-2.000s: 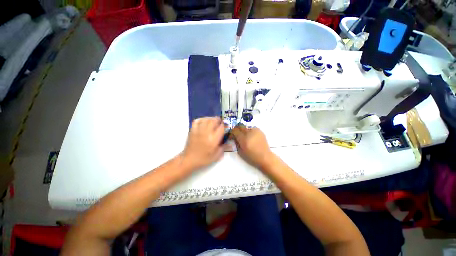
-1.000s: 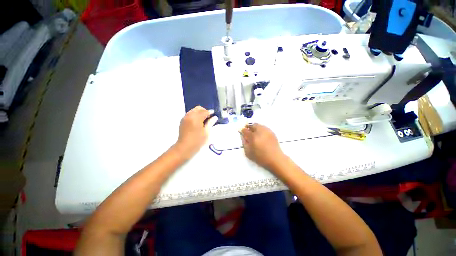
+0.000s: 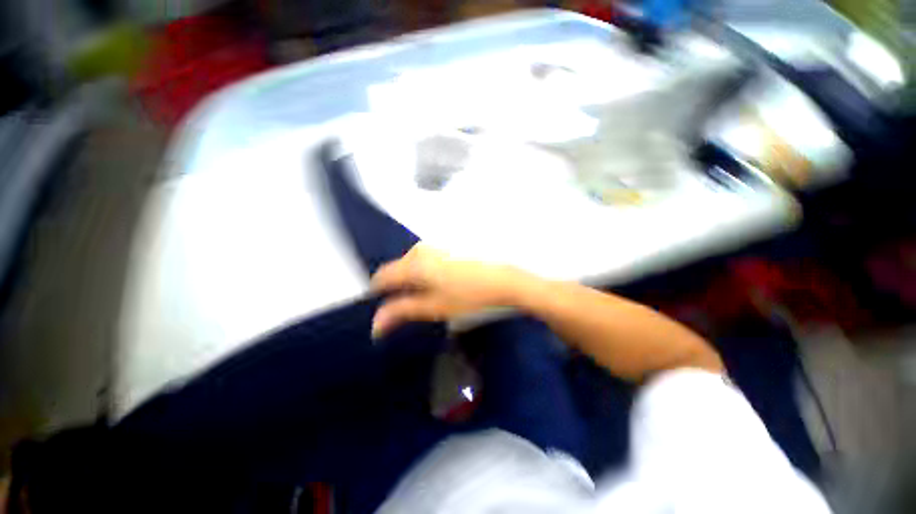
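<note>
The view is strongly blurred. A dark navy fabric panel (image 3: pixel 364 216) runs from beside the white sewing machine (image 3: pixel 502 125) down to the table's front edge. A broad dark navy mass (image 3: pixel 291 376) lies across the front left and over my lap; I cannot tell whether it is the same piece. My right hand (image 3: pixel 437 286) is over the panel's lower part at the front edge, fingers spread and pointing left. I see no clear grip. My left hand is not in view. The needle area is too blurred to read.
The white table (image 3: pixel 221 261) has a pale blue trough (image 3: pixel 271 95) behind it. Small yellow-handled snips (image 3: pixel 618 195) lie under the machine arm. A dark box (image 3: pixel 725 164) is at the table's right end. A red crate (image 3: pixel 196 60) stands at the back left.
My right hand has moved left and toward me, away from the needle area. My left hand has left the view. A large dark mass now covers the front left. The whole view has shifted and blurred.
</note>
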